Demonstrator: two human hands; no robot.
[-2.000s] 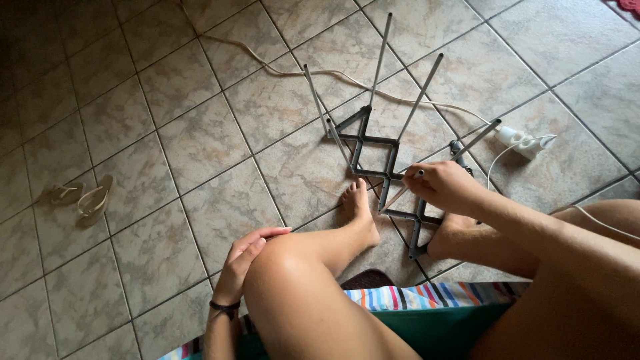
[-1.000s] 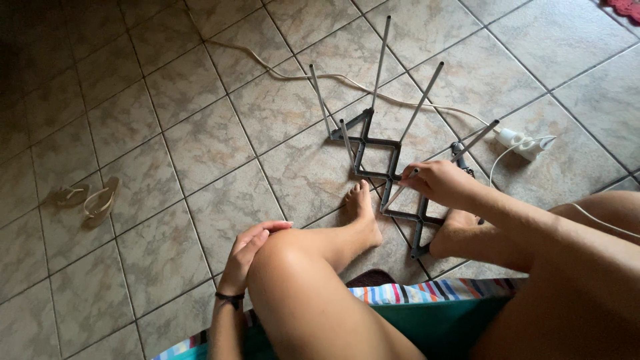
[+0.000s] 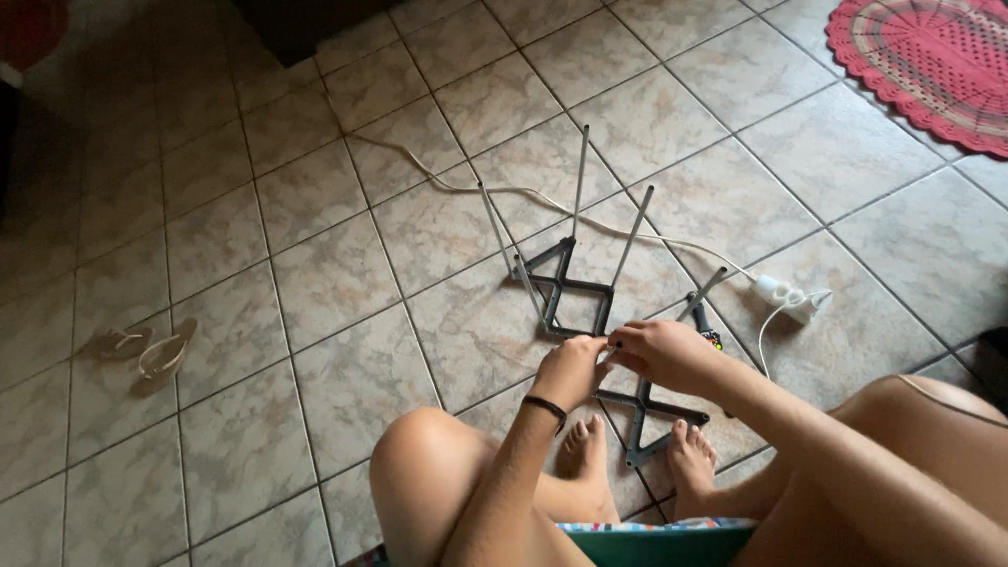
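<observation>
A dark zigzag lattice frame [image 3: 583,286] lies on the tiled floor ahead of my feet. Several thin metal rods stand up from it, among them a tall one [image 3: 581,181] at the far end and another [image 3: 632,236] nearer. My left hand [image 3: 571,368], with a dark band at the wrist, is at the middle of the frame. Close against it, my right hand [image 3: 665,353] pinches the upper part of a rod whose dark tip shows between the fingers. The left fingers meet the same spot; their exact hold is partly hidden.
A white power strip [image 3: 787,298] with a cable lies to the right, near a dark tool [image 3: 701,315] with small coloured parts. The cable runs behind the rods. Flip-flops [image 3: 165,358] lie at left, a red crocheted rug [image 3: 929,71] at upper right. My bare feet flank the frame's near end.
My left hand has left my knee and come to the frame beside my right hand. The view has shifted, bringing more of the red rug in.
</observation>
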